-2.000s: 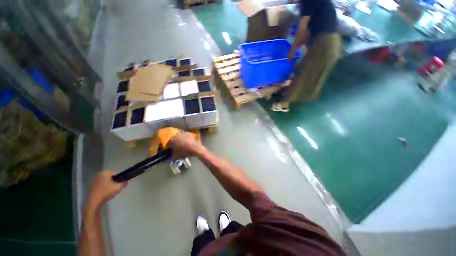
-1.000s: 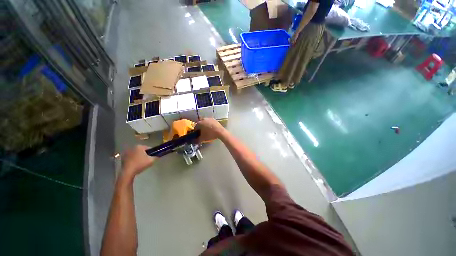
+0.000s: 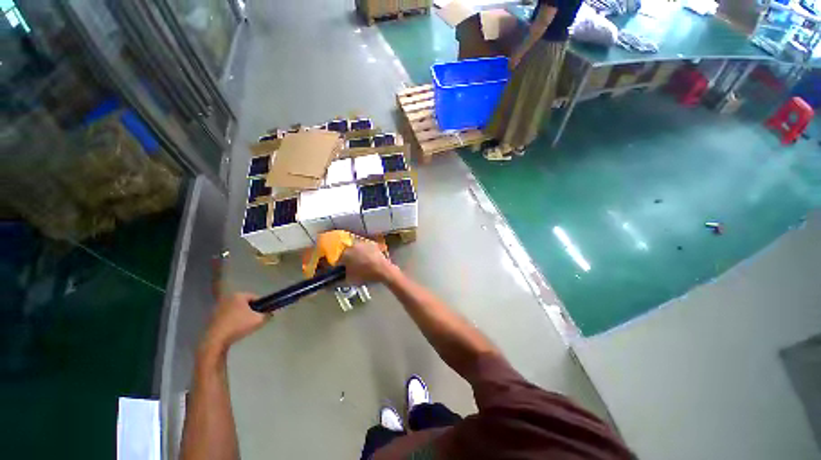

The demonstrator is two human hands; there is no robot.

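My left hand is closed on the left end of the black pallet truck handle. My right hand is closed on its right end. The orange pallet truck body shows just beyond the handle, with small wheels below. The palletised load stands on a wooden pallet in front of it. It has rows of white-sided units, most with dark solar panels on top and several plain white. Brown cardboard sheets lie on the load's left part. The forks are hidden under the load.
A glass partition runs along the left. At the upper right, a person stands beside a blue crate on a slatted pallet. A green-topped bench and red stools stand further right. Grey walkway floor surrounds my feet.
The view has shifted; the load and handle appear lower than one second ago. The handle stays in both hands. A white object has come into view at the bottom left.
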